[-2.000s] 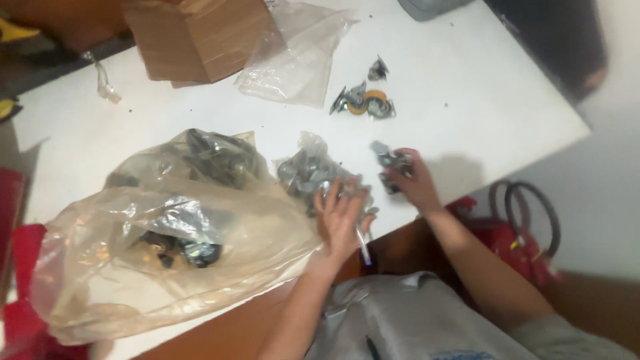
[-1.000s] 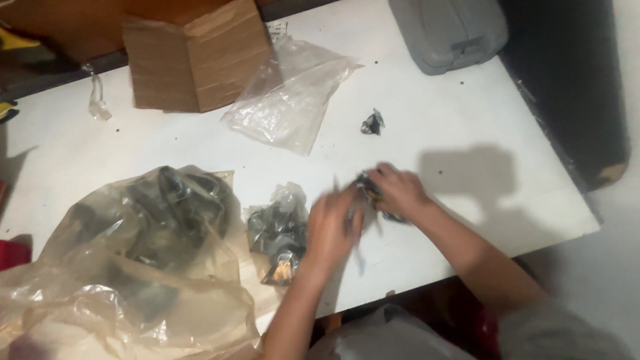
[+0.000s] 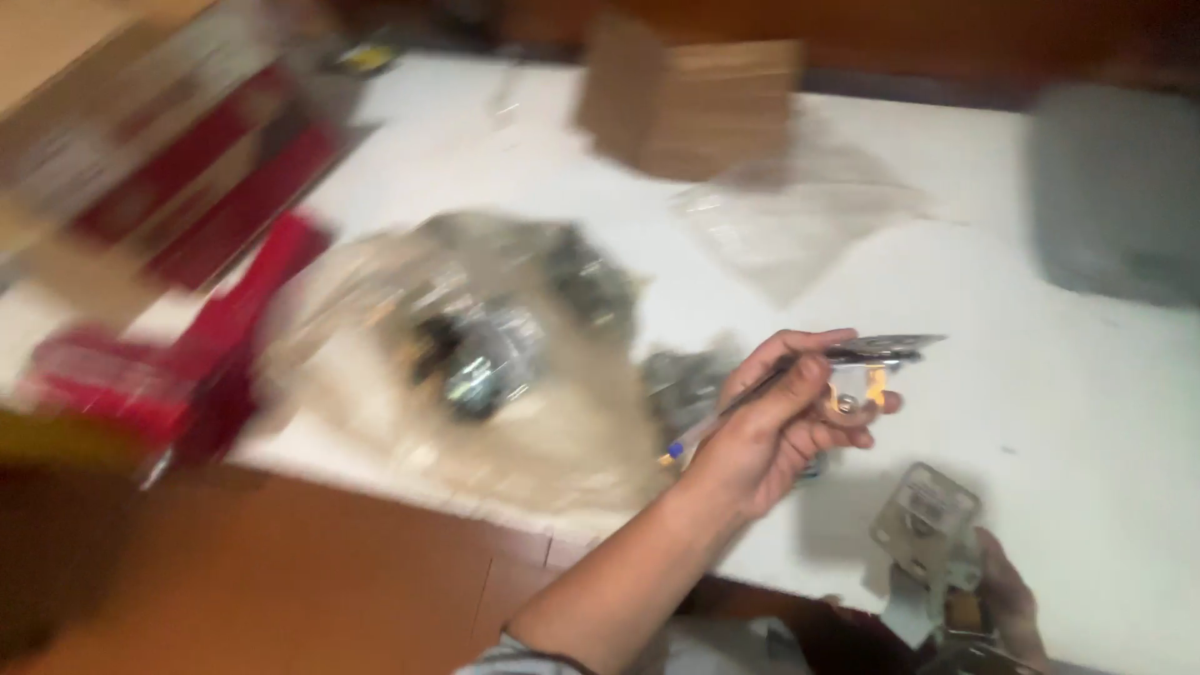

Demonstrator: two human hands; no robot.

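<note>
My left hand (image 3: pixel 783 412) is raised over the white table, closed on a metal caster (image 3: pixel 862 361) with a flat plate and an orange part; a pen (image 3: pixel 689 445) also shows beside this hand. Lower right, near the table's front edge, my right hand (image 3: pixel 1008 591) holds another metal caster (image 3: pixel 928 520), its plate turned up. More metal is partly visible below that plate. Just left of my left hand lies a small clear bag of metal parts (image 3: pixel 684 380). Farther left, a large translucent plastic bag (image 3: pixel 562 422) holds metal pieces. The view is blurred.
An opened cardboard box (image 3: pixel 722 112) and an empty clear plastic bag (image 3: pixel 797 220) lie at the back. A grey plastic case (image 3: pixel 1116 187) stands at the back right. Red material (image 3: pixel 112 380) and red-marked cardboard (image 3: pixel 197 178) are at the left.
My hands, together over the table a second ago, are now apart, each with a caster. The view has swung left.
</note>
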